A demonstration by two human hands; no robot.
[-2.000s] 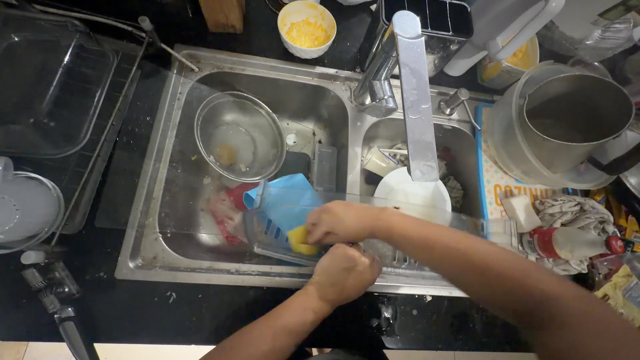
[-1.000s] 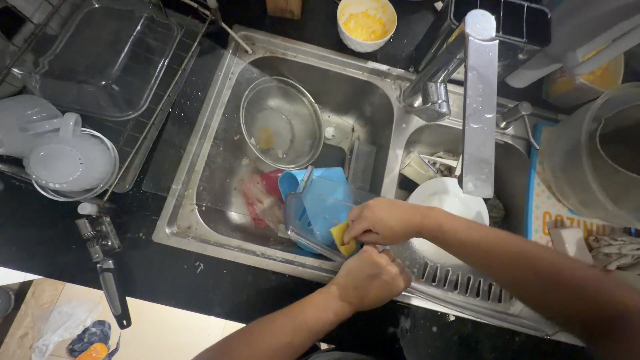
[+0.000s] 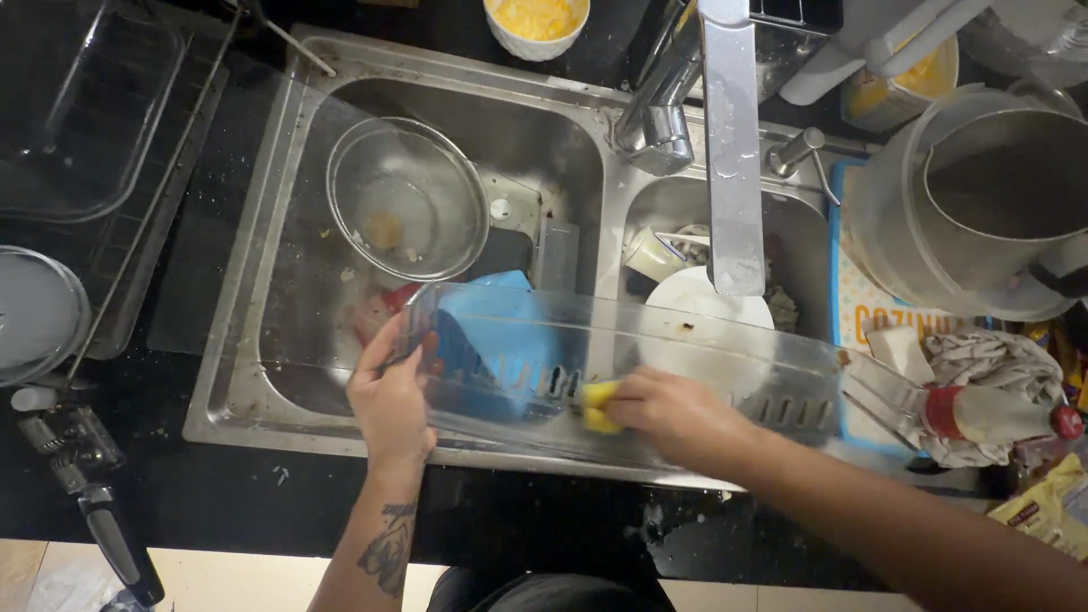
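A long clear plastic bin with slots (image 3: 731, 353) lies tilted over both basins of the steel sink. My left hand (image 3: 393, 395) grips its left end. My right hand (image 3: 680, 416) holds a yellow sponge (image 3: 600, 406) against the bin near its middle. Behind the clear wall, a blue plastic item (image 3: 501, 327) shows in the left basin. A glass bowl (image 3: 408, 200) with some residue rests higher in that basin. A white plate (image 3: 701, 327) sits in the right basin, partly seen through the bin.
The faucet (image 3: 735, 153) reaches over the right basin. A bowl of yellow shreds (image 3: 540, 25) stands behind the sink. At right are a plastic tub (image 3: 884, 204), a cloth (image 3: 1003, 361) and a bottle (image 3: 977, 414); at left, a wire rack (image 3: 153, 200) and a can opener (image 3: 102, 518).
My left hand has moved left to the bin's end, away from my right hand. The sponge and my right hand are now farther right along the bin.
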